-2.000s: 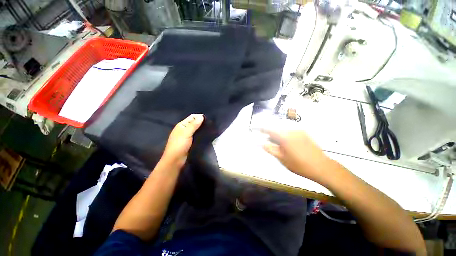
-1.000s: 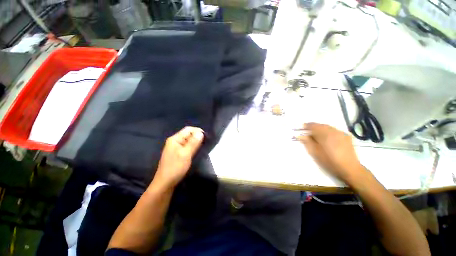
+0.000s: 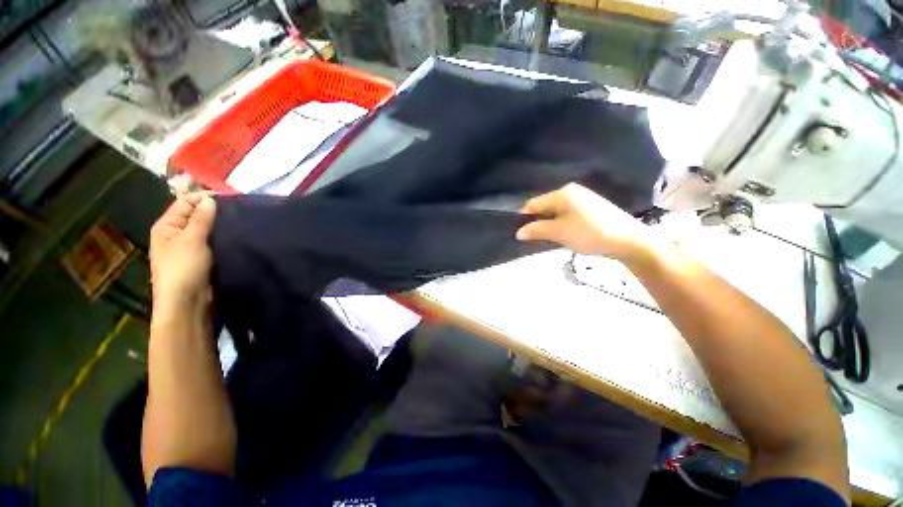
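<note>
The dark garment piece (image 3: 376, 238) is stretched between my two hands, in front of the sewing machine and over the table's front edge. My left hand (image 3: 184, 233) is shut on its left end, out past the table near the basket. My right hand (image 3: 569, 220) pinches its right end between thumb and fingers, just left of the machine's foot area. More dark cloth (image 3: 535, 139) lies on the table behind. The machine head (image 3: 807, 129) stands at the right. The needle and foot are hard to make out behind my right hand.
Black shears (image 3: 844, 327) and slim dark snips (image 3: 810, 297) lie on the white table (image 3: 644, 347) at the right. A red-orange basket (image 3: 238, 124) with white pieces is at the back left. White pieces (image 3: 374, 322) hang below the cloth. Another machine (image 3: 163, 59) stands far left.
My left hand has moved left and up with the cloth edge. My right hand, earlier over the table, has moved left and taken hold of the cloth. The view has turned left.
</note>
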